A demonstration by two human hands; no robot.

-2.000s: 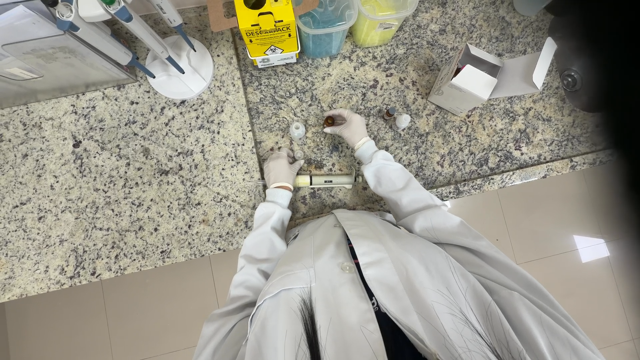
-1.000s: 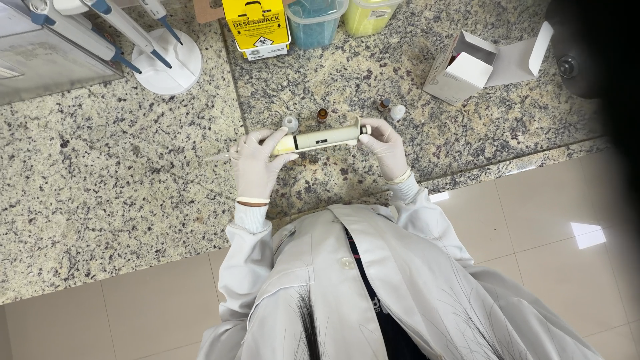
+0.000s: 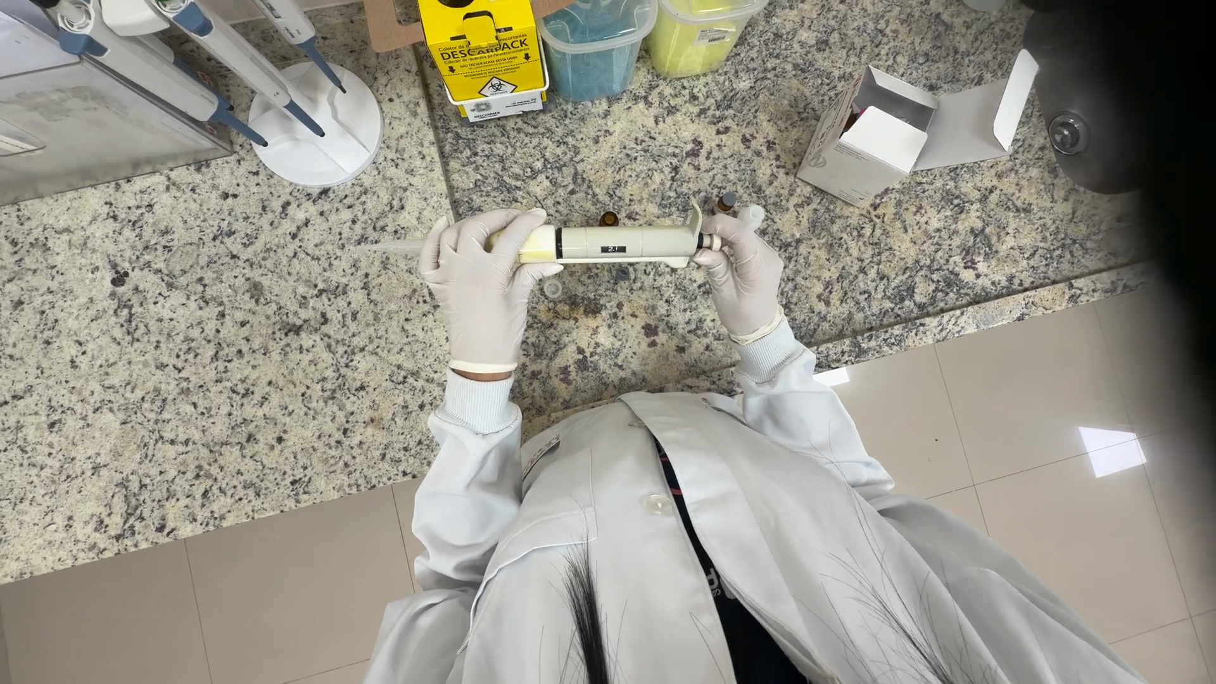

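Both my hands wear pale gloves and hold a cream-coloured micropipette level above the granite counter. My left hand grips its lower end, where a translucent tip points left. My right hand has its fingers on the plunger end. Just beyond the barrel stands a small amber vial. Another dark-topped vial and a whitish cap or small container are beside my right fingers. A round translucent piece and a small grey stopper lie on the near side of the barrel.
A white pipette stand holds several pipettes at the back left. A yellow sharps box, a blue-tinted tub and a yellow-tinted tub are at the back. An open white carton lies right, near a dark rounded object.
Two seconds ago the micropipette lay near the counter's front edge, and my right hand held an amber vial. The vial was released, and both hands raised the micropipette.
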